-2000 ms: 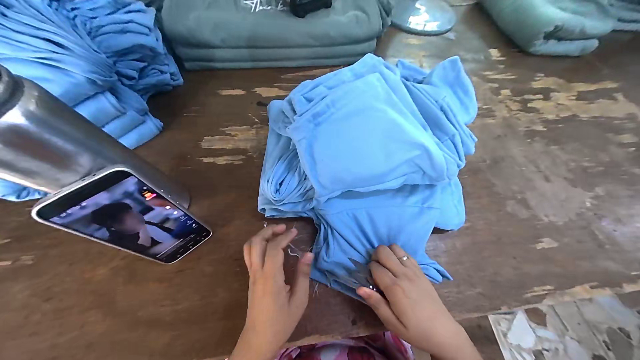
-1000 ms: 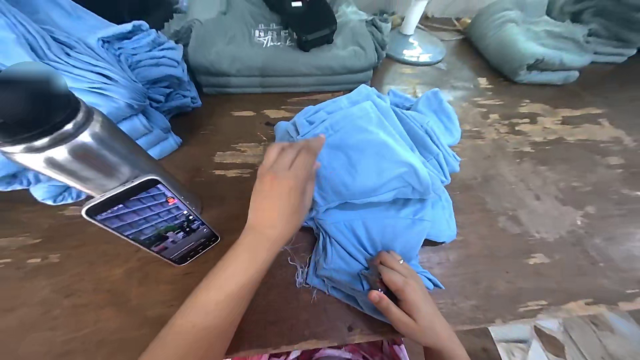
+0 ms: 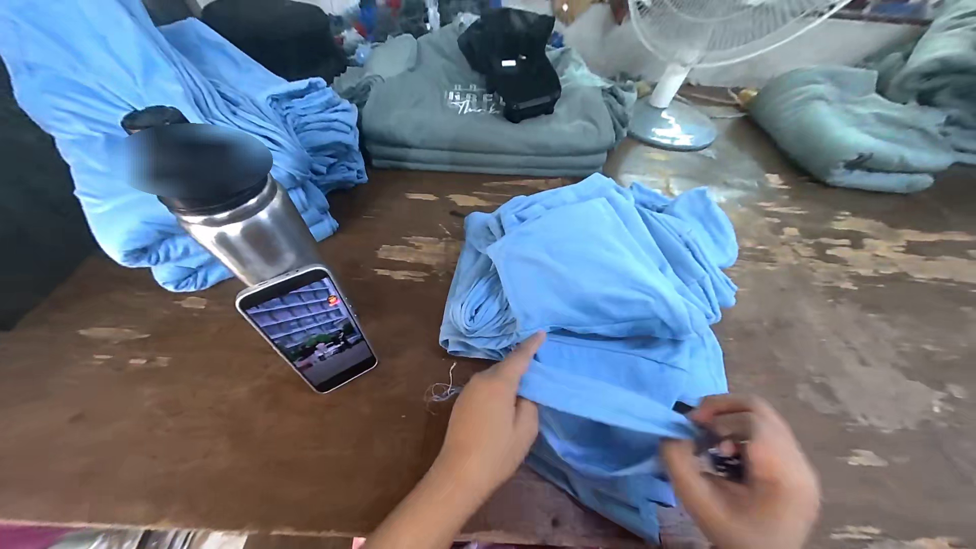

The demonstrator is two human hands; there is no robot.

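Observation:
A loose stack of light blue fabric garments [image 3: 595,267] lies on the wooden table. My left hand [image 3: 496,415] grips the near left edge of a blue fabric layer between thumb and fingers, its index finger stretched along the cloth. At the right end of that same edge is my right hand [image 3: 743,465], blurred, its fingers curled around a small dark tool whose kind I cannot tell; the cloth edge is raised between both hands. Loose threads [image 3: 444,391] lie just left of the stack.
A phone [image 3: 309,328] leans against a steel bottle [image 3: 248,229] at the left. Behind them is a pile of blue garments [image 3: 229,114]. Folded grey-green garments [image 3: 488,137] with a black cap [image 3: 515,65] on top, a white fan [image 3: 671,122] and more grey-green cloth [image 3: 854,130] stand along the back.
My left hand has come down from the top of the stack to the near cloth edge. My right hand has moved right, and the edge is now lifted. The view has tilted upward.

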